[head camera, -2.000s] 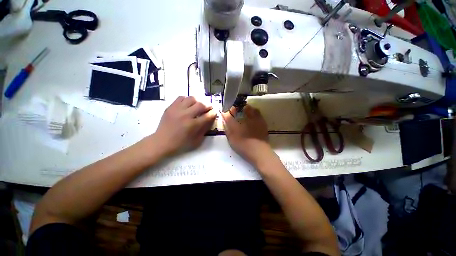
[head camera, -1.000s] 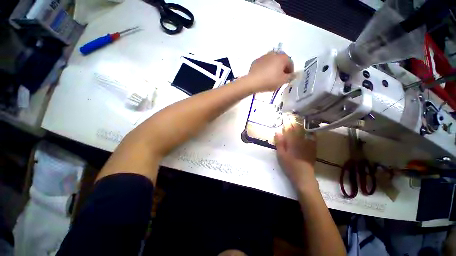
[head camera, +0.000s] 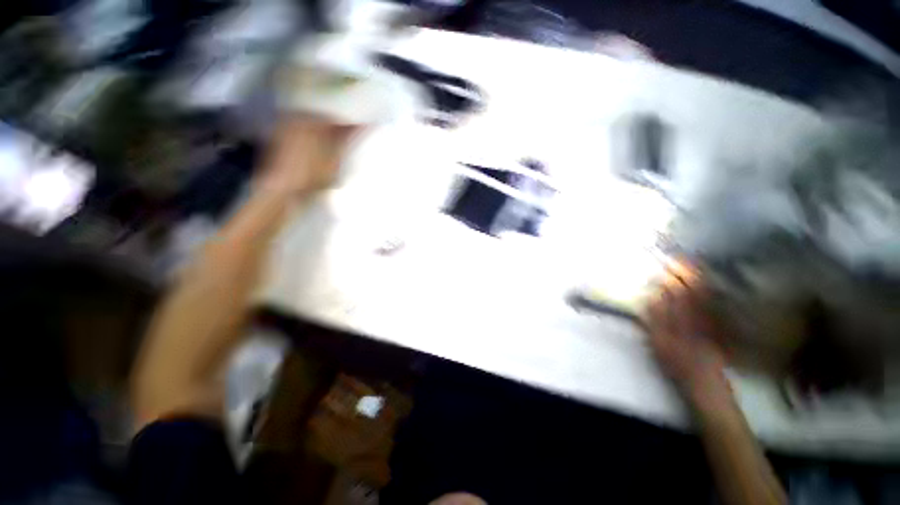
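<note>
The view is strongly blurred. My left hand (head camera: 304, 156) is at the left end of the white table (head camera: 395, 306); whether it holds anything cannot be told. My right hand (head camera: 683, 321) is at the right, by the bright needle area of the sewing machine, its fingers pointing up; its grip cannot be made out. The pile of dark patch pieces with white borders (head camera: 482, 202) lies on the table between my hands. The machine head is smeared and hard to make out.
Black-handled scissors (head camera: 449, 97) lie at the back, beyond the patch pile. A small dark upright shape (head camera: 646, 145) shows at the back right, unclear. The table's front edge slants down to the right. A small white scrap (head camera: 370, 405) lies below the table.
The view has swung left and blurred. My left hand has moved from beside the machine head to the table's left end. My right hand remains near the needle area.
</note>
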